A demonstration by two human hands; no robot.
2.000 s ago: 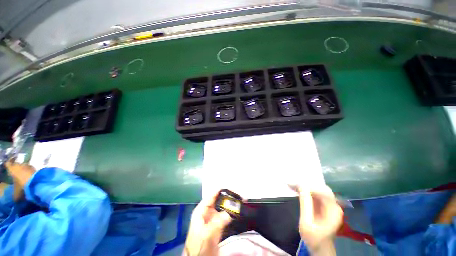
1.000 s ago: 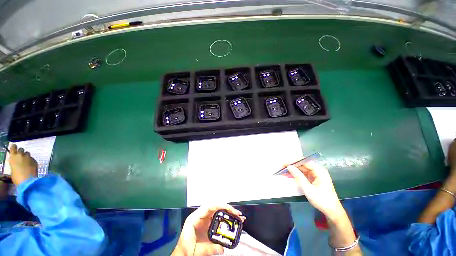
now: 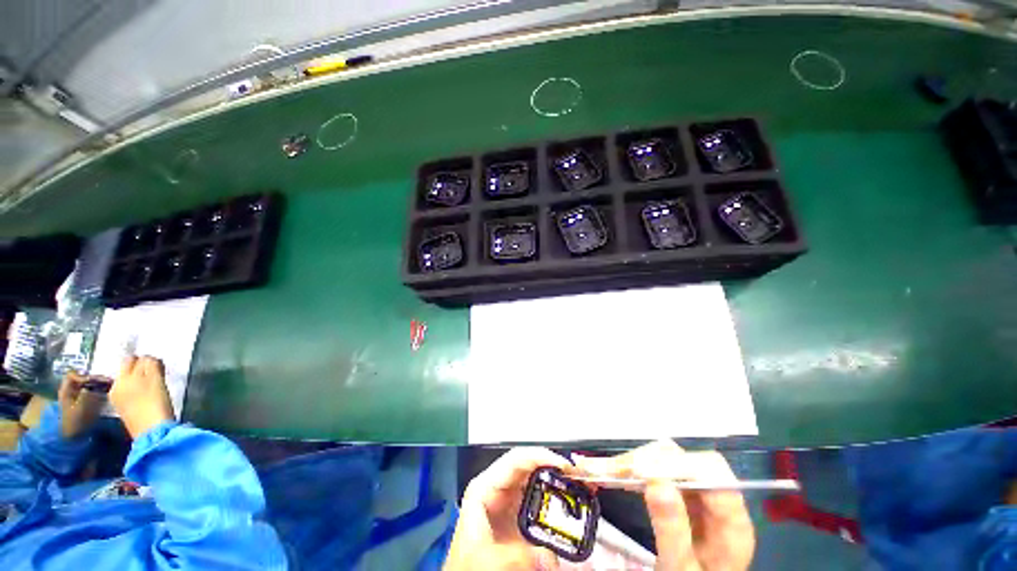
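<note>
My left hand (image 3: pixel 491 521) holds a black square housing (image 3: pixel 560 514) upright, its gold-yellow and whitish inside facing me, below the bench's front edge. My right hand (image 3: pixel 697 511) holds thin silver tweezers (image 3: pixel 736 485), nearly level. Their left end is at the housing's upper edge; whether it touches cannot be told. A black foam tray (image 3: pixel 608 259) stands behind the white paper sheet (image 3: pixel 608 368), with a black housing in each pocket.
Another foam tray (image 3: pixel 268 251) is at left, before a neighbour's hands (image 3: pixel 139 393) and blue sleeves (image 3: pixel 212 480). A dark tray (image 3: pixel 987 156) stands far right. A small red-and-white label (image 3: pixel 417 335) lies left of the paper. A yellow-and-black pen (image 3: pixel 335 66) lies on the back ledge.
My right hand has come down from over the paper to the housing, bringing the tweezers beside it. My left hand still holds the housing. The view has shifted, moving the bench things rightward.
</note>
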